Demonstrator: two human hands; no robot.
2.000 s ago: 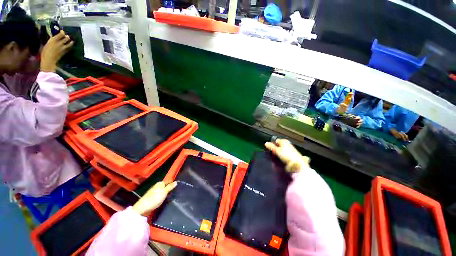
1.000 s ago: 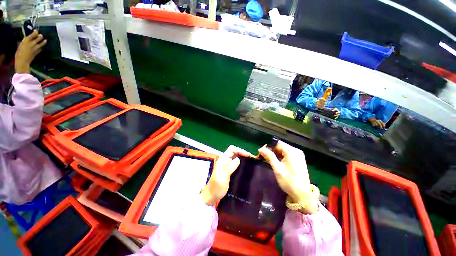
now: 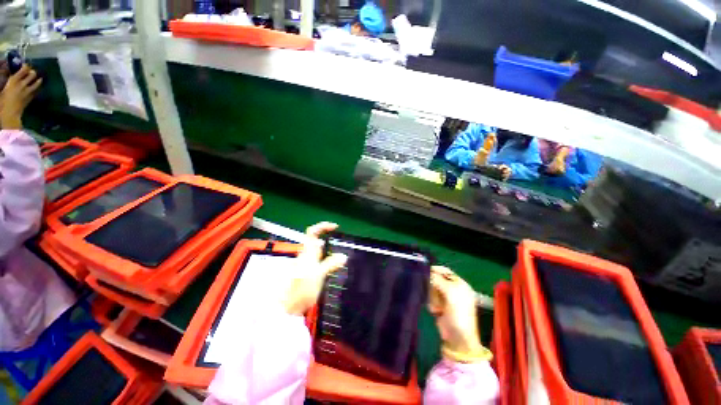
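A dark tablet shows a column of faint green lines at its left side and leans up over an orange tray. My left hand grips its upper left edge, with a finger over the screen. My right hand is at its upper right edge, fingers bent; whether it holds anything small is hidden. A second tablet with a white screen lies in an orange tray to the left, partly covered by my left sleeve.
Stacked orange trays with dark tablets stand at left and right. A white shelf with a blue bin crosses above. A pink-sleeved person is at far left; blue-clothed workers sit opposite.
The held tablet has tilted up from its tray, and its screen now shows green lines. My right hand has moved down to its right edge. The view has shifted to the right.
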